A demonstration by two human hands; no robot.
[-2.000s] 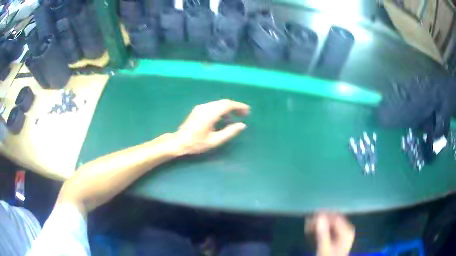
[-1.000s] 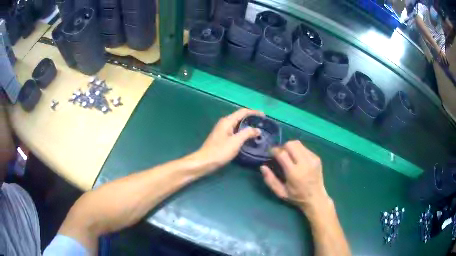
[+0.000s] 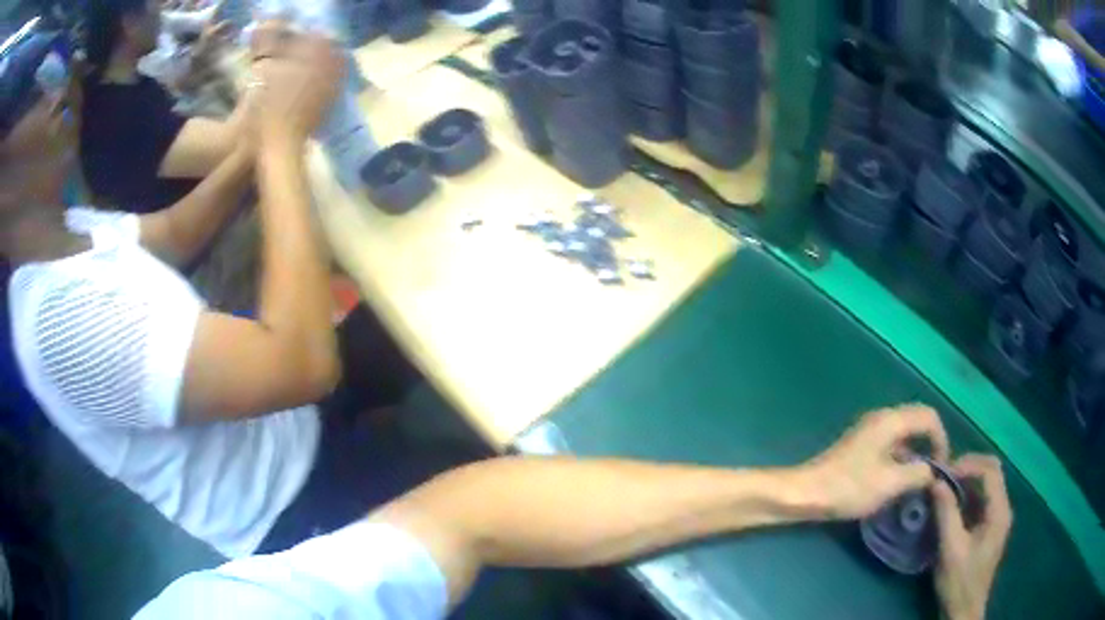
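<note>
A dark rounded-square housing with a round central hub [image 3: 903,533] sits on the green bench at the lower right. My left hand [image 3: 875,460] reaches in from the left, its fingertips at the housing's upper edge, pinching a thin dark curved piece. My right hand [image 3: 975,527] is beside it, thumb and fingertips on the same dark piece [image 3: 945,480]. The hands hide part of the housing, and whether the piece touches the housing cannot be told.
Small silver-white fittings [image 3: 591,242] lie on the pale board [image 3: 467,321]. Two single housings [image 3: 398,177] are behind them. Stacked housings [image 3: 582,109] stand near a green post [image 3: 800,121]; more [image 3: 866,182] stand beyond the green strip [image 3: 933,351]. A person in white [image 3: 158,363] sits at the left.
The view has swung left, bringing the neighbouring person into view. My hands have come together at the housing's upper edge, now with the thin dark piece between the fingertips.
</note>
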